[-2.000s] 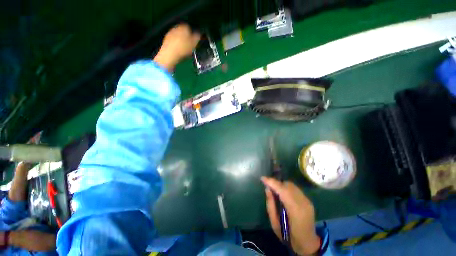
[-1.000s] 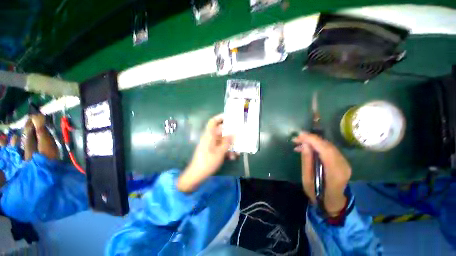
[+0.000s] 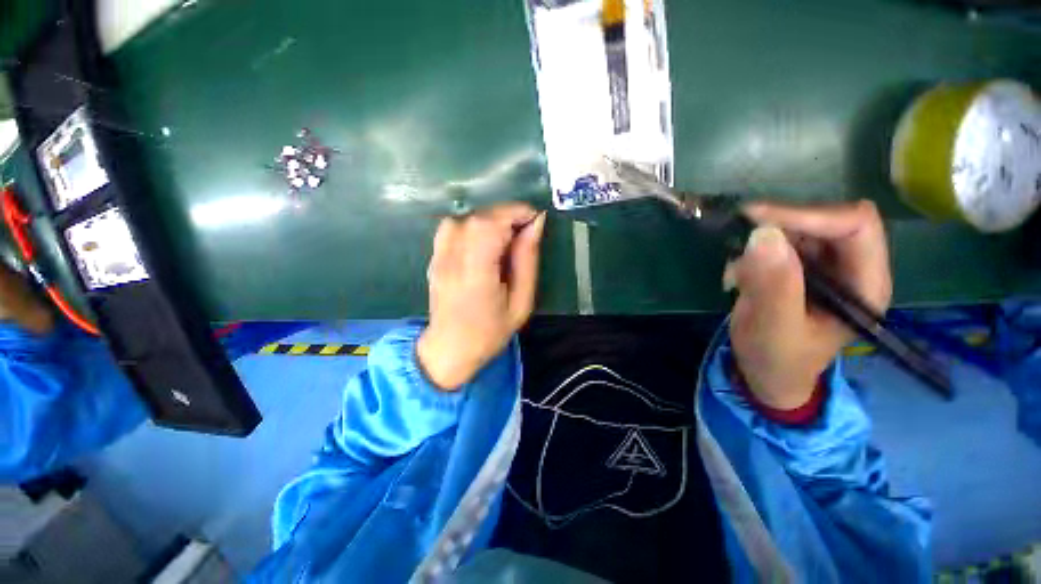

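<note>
A white-silver phone assembly (image 3: 582, 91) lies flat on the green mat, with an orange and black flex cable (image 3: 618, 69) on it. The blue-purple sub-board (image 3: 588, 189) is at its near end. My right hand (image 3: 805, 291) holds the soldering iron (image 3: 839, 299) like a pen; its metal tip is over the phone's near end, and contact cannot be told. My left hand (image 3: 482, 280) is left of the phone, thumb and forefinger pinched near the phone's lower left corner; what they hold, if anything, is too small to tell.
A loose pile of small components (image 3: 305, 164) lies left on the mat. A long black tray (image 3: 171, 331) with two phone-like rectangles is at far left. Red-orange handled cutters (image 3: 34, 257) and another person's sleeve (image 3: 51, 399) are beyond it. A yellow-green tape roll (image 3: 957, 154) is at right.
My left hand has let go of the phone and moved to its left. The soldering iron has swung left over the phone's near end. The view has tilted down and closer.
</note>
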